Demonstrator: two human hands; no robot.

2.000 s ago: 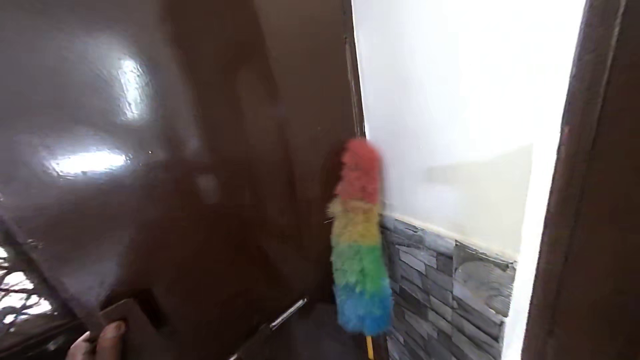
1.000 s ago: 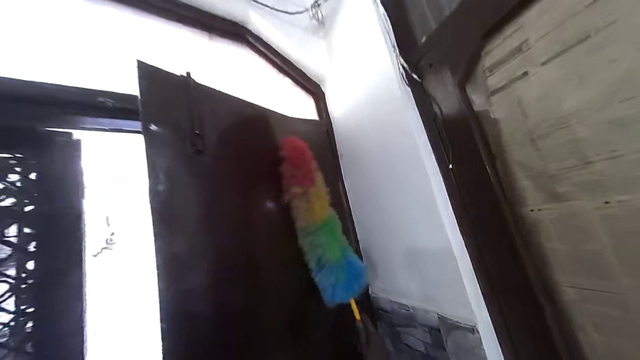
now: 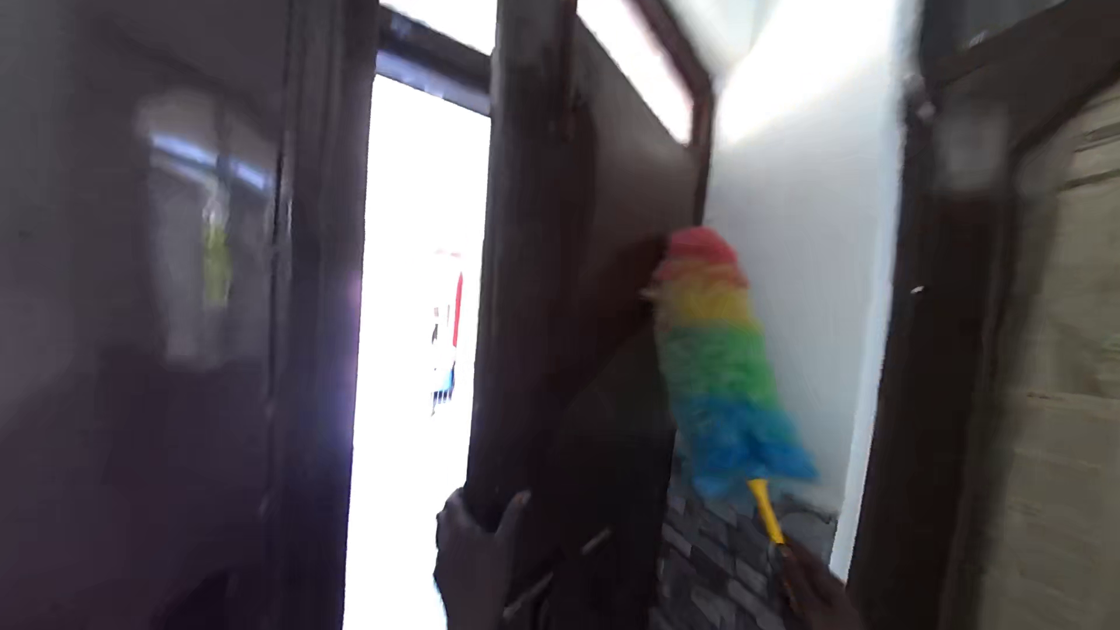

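Observation:
My right hand (image 3: 809, 586), low at the right, is closed around the yellow handle of a rainbow-coloured feather duster (image 3: 722, 367). The fluffy head, red at the top through yellow and green to blue at the bottom, stands upright with a lean to the left, beside the dark brown door leaf (image 3: 604, 350). Whether the fibres touch the door cannot be told. At the lower middle, my left hand (image 3: 477, 556) grips the free edge of that door leaf, the thumb on its near face. Part of the left fingers is hidden behind the edge.
A second dark glossy door leaf (image 3: 175, 437) stands at the left, with a bright doorway (image 3: 416, 350) between the leaves. At the right are a white wall (image 3: 796, 227) with grey stone-pattern tiles (image 3: 717, 560) below, and a dark frame (image 3: 941, 350). A bolt (image 3: 595, 541) sits low on the door.
The view has swung widely. My left hand now shows on the door's edge; it was out of view one second ago. The duster remains beside the door, in my right hand, which has come into view.

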